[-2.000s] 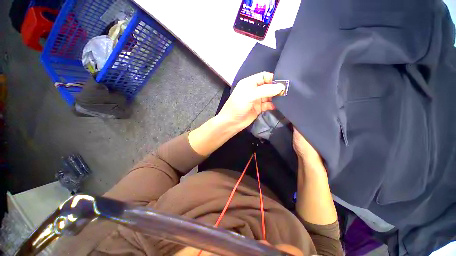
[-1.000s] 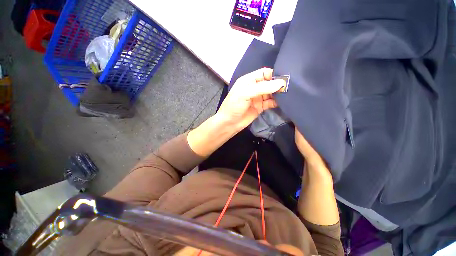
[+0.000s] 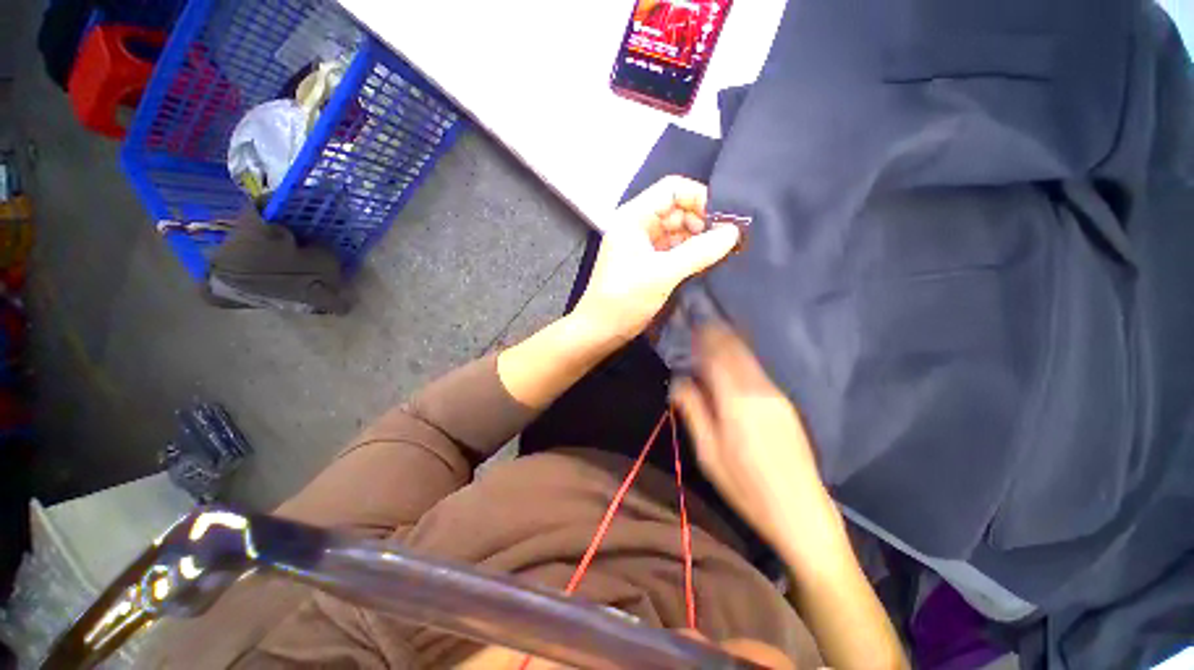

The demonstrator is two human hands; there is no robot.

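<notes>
The dark grey jacket (image 3: 943, 262) covers the right side and its edge hangs over my lap. My left hand (image 3: 642, 262) pinches a small shiny metal fastener (image 3: 731, 223) at the jacket's edge between thumb and fingers. My right hand (image 3: 746, 425) is below it, beside the jacket's lower edge, with its fingers blurred near the wrinkled grey lining (image 3: 684, 334). Whether it holds a needle, thread or cloth cannot be seen.
A lit phone (image 3: 668, 50) lies on the white table (image 3: 504, 85) beyond my left hand. A blue basket (image 3: 354, 144) with bags stands on the floor at the left. A shiny metal tube (image 3: 458, 585) crosses the lower foreground. A red cord (image 3: 606, 517) hangs over my brown top.
My right hand has come out from under the jacket to the left and is in view. The jacket's edge has shifted, and my left hand has turned slightly, still pinching the fastener.
</notes>
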